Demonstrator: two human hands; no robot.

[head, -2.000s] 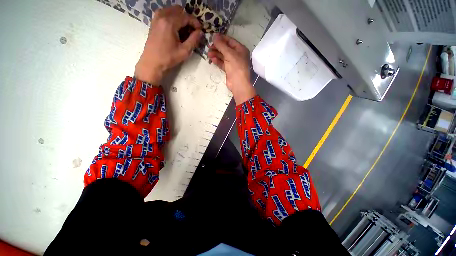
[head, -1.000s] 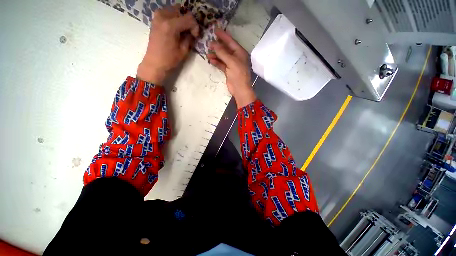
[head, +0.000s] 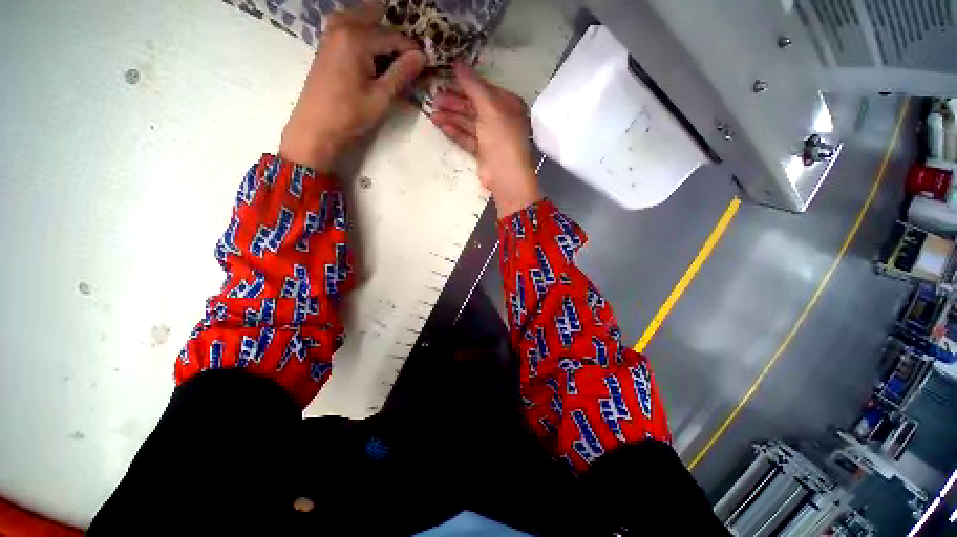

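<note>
The leopard-print fabric point(head: 428, 29) lies at the top of the view, grey-white with dark spots, with a browner patch at its corner. My left hand point(head: 352, 89) is bare and pinches the bunched corner between thumb and fingers. My right hand point(head: 488, 124) is at the corner's right side, its thumb and fingertips against the cloth. The fingers hide part of the corner. Both forearms wear red sleeve covers with blue-white print.
The off-white spreading table point(head: 157, 210) has small holes and tick marks along its edge. A white end guard point(head: 619, 126) and metal beam point(head: 724, 73) stand right of my hands. Beyond is grey floor with yellow lines point(head: 687, 275). Red-orange fabric point(head: 32, 521) shows at bottom left.
The grey-white flap seen between my hands a second ago is now mostly covered, and the brown patch shows more. My right hand has turned slightly, its fingers closer together.
</note>
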